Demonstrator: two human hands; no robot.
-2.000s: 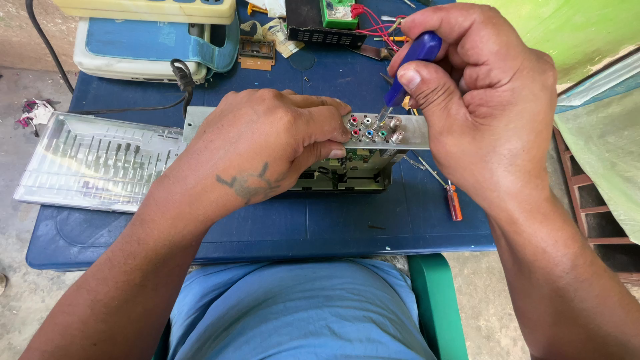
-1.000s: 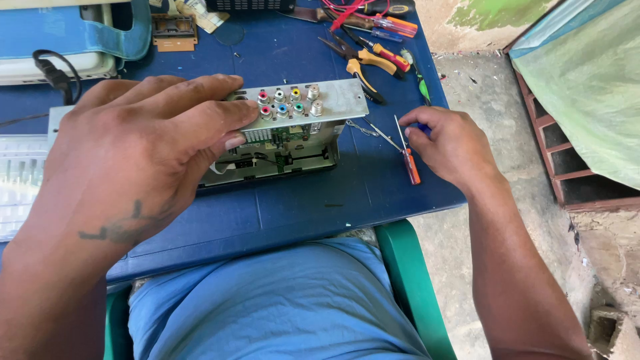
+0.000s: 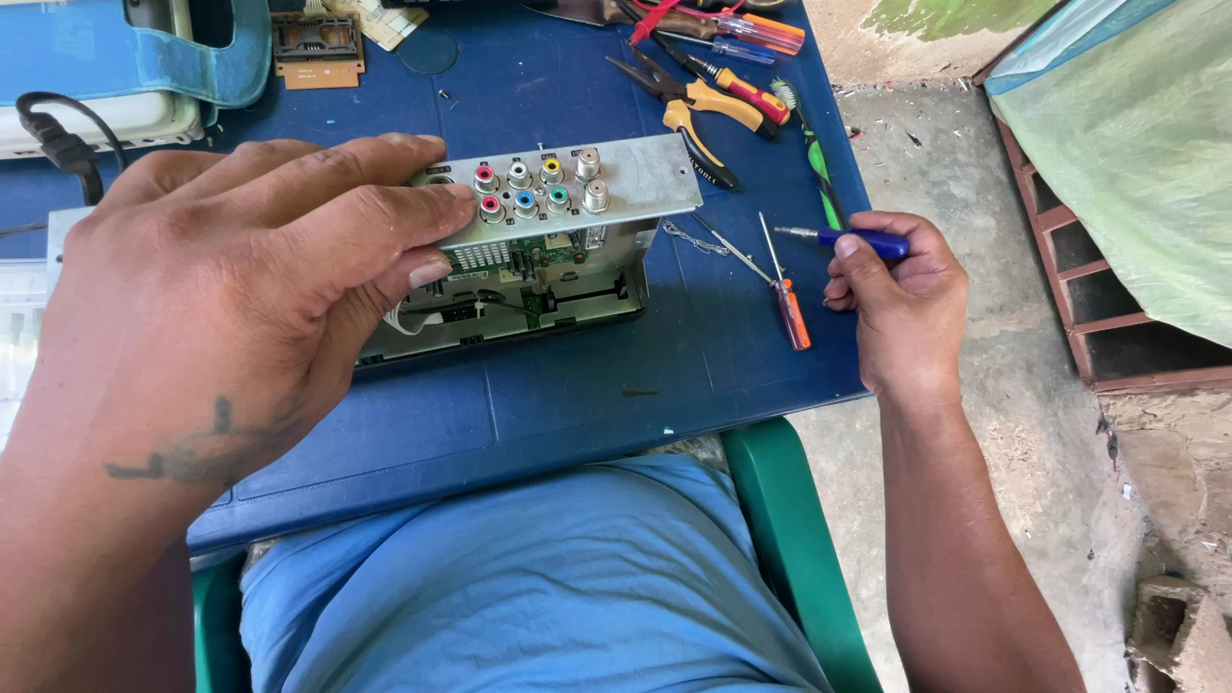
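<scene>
My left hand (image 3: 260,241) grips the metal rear panel (image 3: 645,178) of an opened electronic device, with fingers over the top and the thumb below the panel's near edge. Coloured RCA jacks (image 3: 525,202) and coaxial connectors (image 3: 595,195) stick up from the panel. Beneath it a green circuit board (image 3: 558,252) and cables show inside the metal casing (image 3: 597,308). My right hand (image 3: 905,298), past the table's right edge, holds a blue-handled screwdriver (image 3: 876,243), its shaft pointing left. Just left of that tip lies an orange-handled screwdriver (image 3: 791,313) beside thin metal tweezers or a probe (image 3: 736,250).
Yellow-handled pliers (image 3: 707,106), a red-and-yellow tool (image 3: 751,93), a green brush (image 3: 818,159) and more screwdrivers (image 3: 760,32) lie at the blue table's (image 3: 616,395) back right. A small brown circuit module (image 3: 318,48) is at the back left. A clear case (image 3: 19,318) stands at far left.
My right hand has moved from above the jacks to the right, still holding the blue screwdriver, which now points left. My left hand stays on the panel. The view has shifted right.
</scene>
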